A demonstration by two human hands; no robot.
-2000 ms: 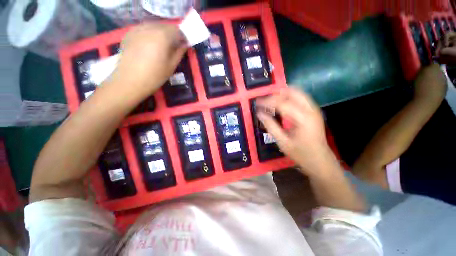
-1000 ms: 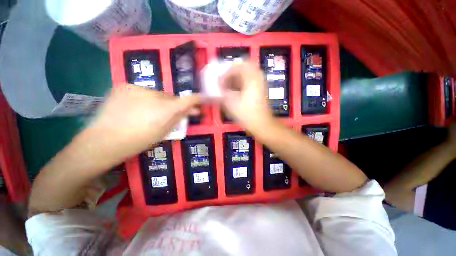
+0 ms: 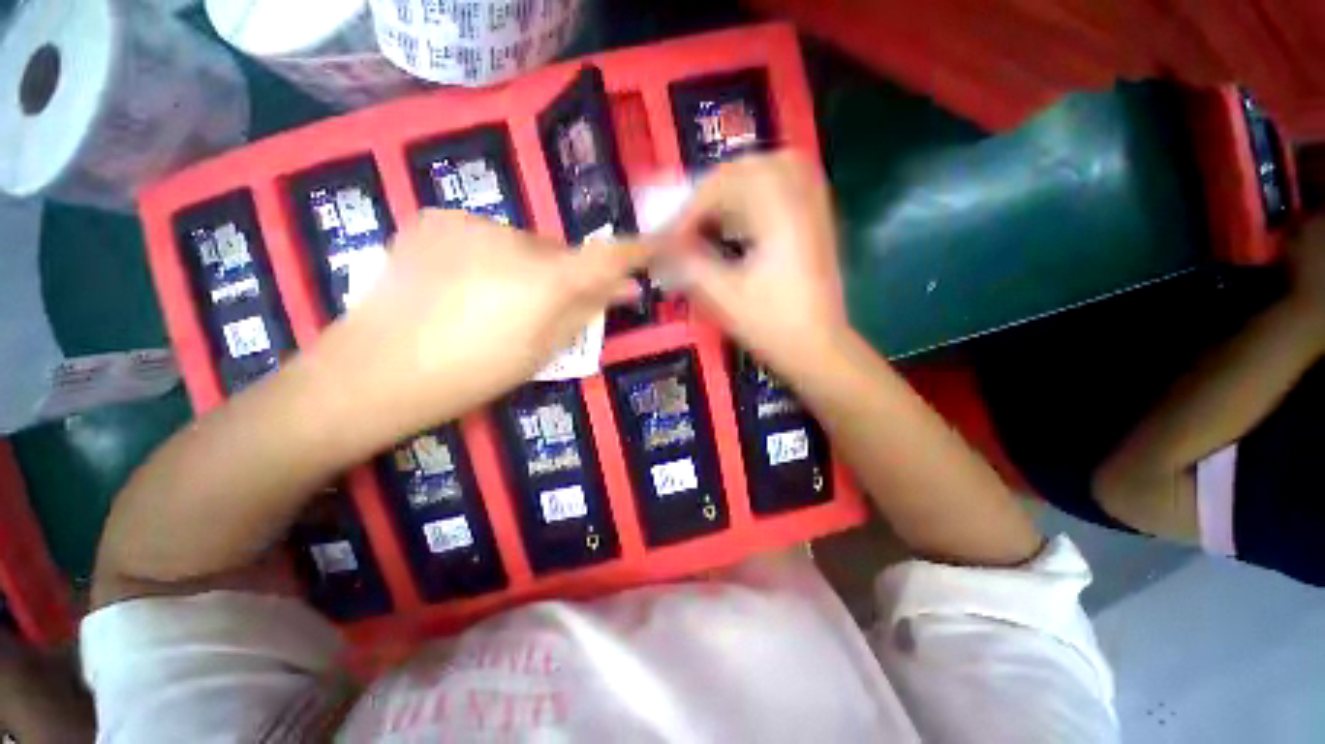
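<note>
The red foam tray [image 3: 487, 349] lies tilted in front of me and holds black phones in two rows. One phone [image 3: 583, 153] in the far row sits askew, partly raised out of its pocket. My left hand [image 3: 472, 298] holds a white label strip [image 3: 577, 349], which hangs below its fingers over the tray. My right hand [image 3: 756, 247] is at the left fingertips, beside the raised phone. A blurred white piece [image 3: 664, 207] shows at its fingers; whether they grip it is unclear.
White label rolls [image 3: 138, 109] stand at the far left, with another printed roll [image 3: 472, 32] behind the tray. Red stacked trays [image 3: 1003, 58] are at the far right on the green bench [image 3: 1003, 218]. Another person's arm [image 3: 1235, 393] is at the right.
The view has shifted and the tray appears more tilted. The second far-row phone, askew before, now lies flat; the fourth is raised. Both hands stand further right along the tray.
</note>
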